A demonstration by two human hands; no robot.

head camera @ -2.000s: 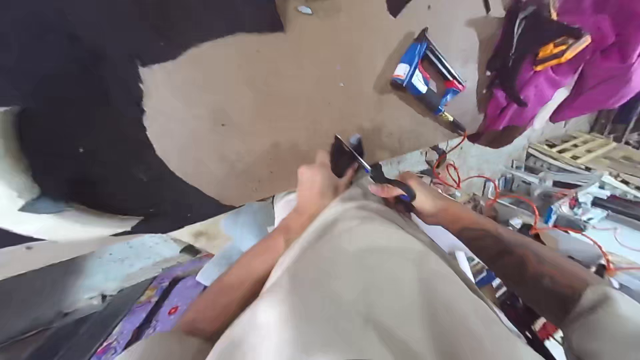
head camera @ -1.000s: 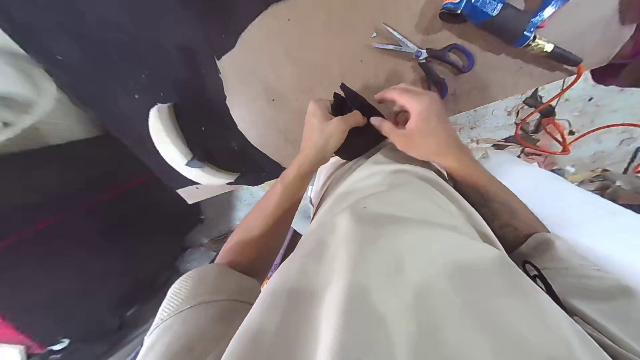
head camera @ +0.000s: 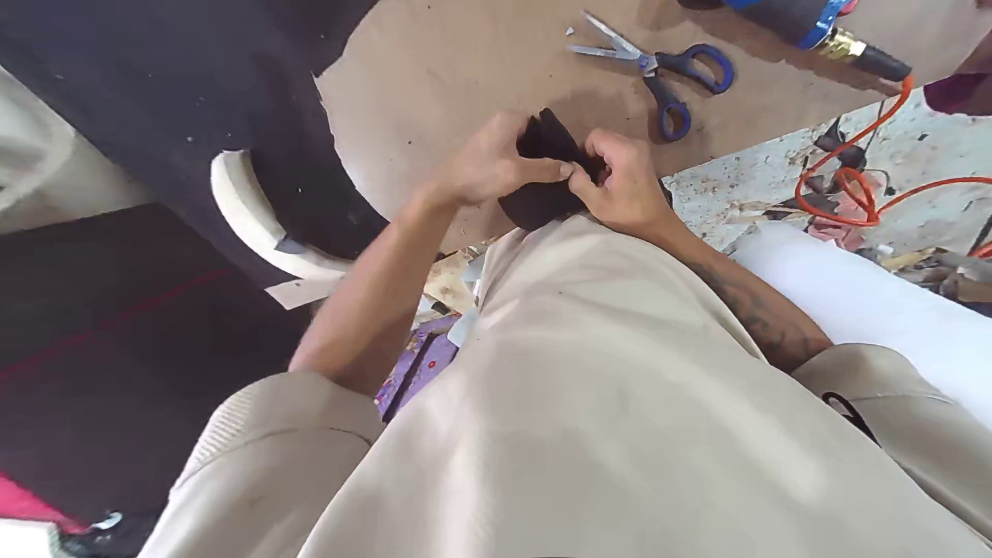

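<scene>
A small piece of black fabric (head camera: 542, 203) is held between both hands at the near edge of the table, just in front of my shirt. My left hand (head camera: 500, 163) grips it from the left, its thumb laid across the cloth. From the right, my right hand (head camera: 624, 178) pinches the same piece, the two thumb tips meeting or nearly so. Scissors with blue and black handles (head camera: 647, 66) lie with their blades apart on the brown tabletop, beyond my right hand.
Black cloth (head camera: 232, 77) covers the table's left part, with a curved cream piece (head camera: 248, 217) on it. At the top right lies a blue pneumatic tool (head camera: 798, 19) with an orange hose (head camera: 860, 205). A white padded form (head camera: 860, 287) is at the right.
Two seconds ago my right hand held the scissors at the black fabric; now they lie on the table and that hand grips the fabric. The view has shifted closer to the table.
</scene>
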